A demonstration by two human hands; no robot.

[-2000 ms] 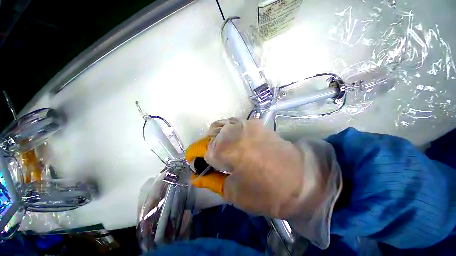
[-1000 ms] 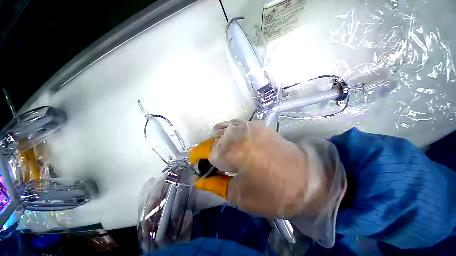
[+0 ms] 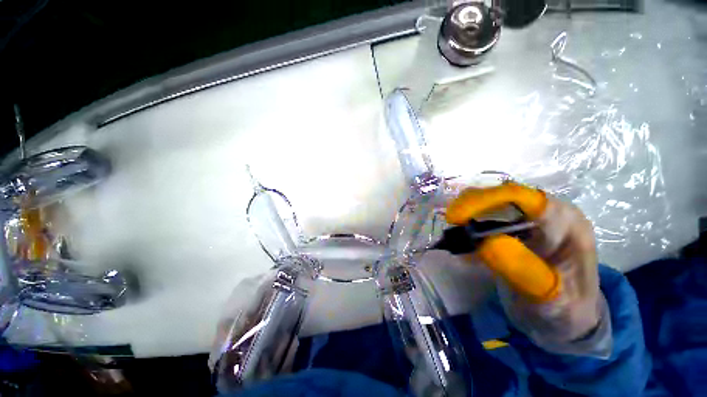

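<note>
A clear balloon-animal body assembly [image 3: 338, 254] lies across the near middle, its lobes branching from a central bar, with milky inner tubes and glittery joint collars. My right hand [image 3: 562, 275], in a translucent glove with orange finger cots, grips a small black hand tool [image 3: 463, 237]. Its dark narrow tip points left, close to the right-hand joints; whether it touches is unclear. The hand partly covers the right lobe. My left hand [image 3: 232, 316] shows only partly, gloved, behind and beside the lower left lobe, around it; its fingers are mostly hidden.
At left, another clear assembly [image 3: 74, 293] has orange-tipped fingers [image 3: 35, 225] of a person beside it. At the top stands a bottle with a round metal top [image 3: 470, 32]. Crinkled clear film [image 3: 612, 167] lies at right. A metal edge rail [image 3: 256, 77] runs along the bench's far side.
My right hand has moved right with the black tool, uncovering the central bar and lower right lobe. The view has shifted, showing the metal-topped bottle. My left hand remains at the lower left lobe.
</note>
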